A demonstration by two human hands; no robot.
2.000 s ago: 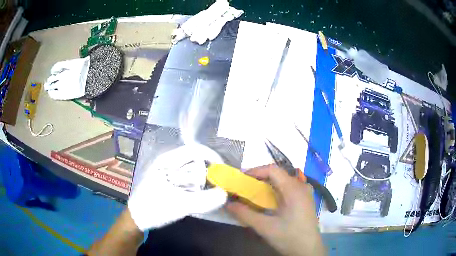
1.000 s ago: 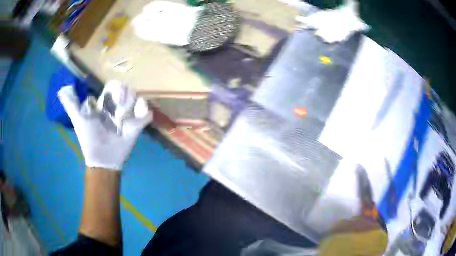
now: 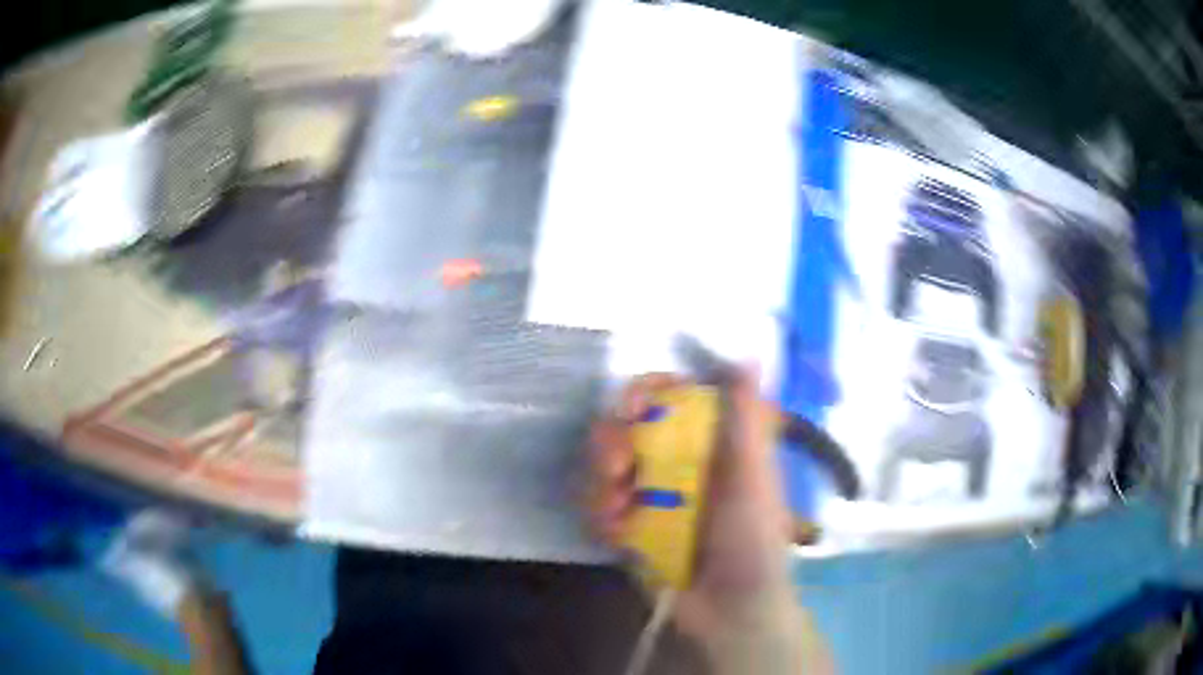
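Note:
My right hand (image 3: 745,528) is bare and holds a yellow wrapped unit (image 3: 673,481) with blue patches upright over the bench's front edge. A white cord hangs from the unit's lower end. Dark pliers (image 3: 821,455) lie partly hidden behind the hand. My left hand (image 3: 152,560) wears a white glove and is low at the left, beyond the bench edge over the blue floor. It is blurred, so its fingers cannot be made out.
A white glove (image 3: 92,198) lies beside a speckled grey pad (image 3: 198,156) at upper left, with green boards (image 3: 182,53) behind. A small orange-red piece (image 3: 462,272) and a yellow piece (image 3: 492,107) lie on the grey panel. Another yellow unit (image 3: 1059,352) lies at right.
The view swung left and back. My gloved left hand left the unit, moved out to the left and is now lower. The unit in my right hand has turned upright.

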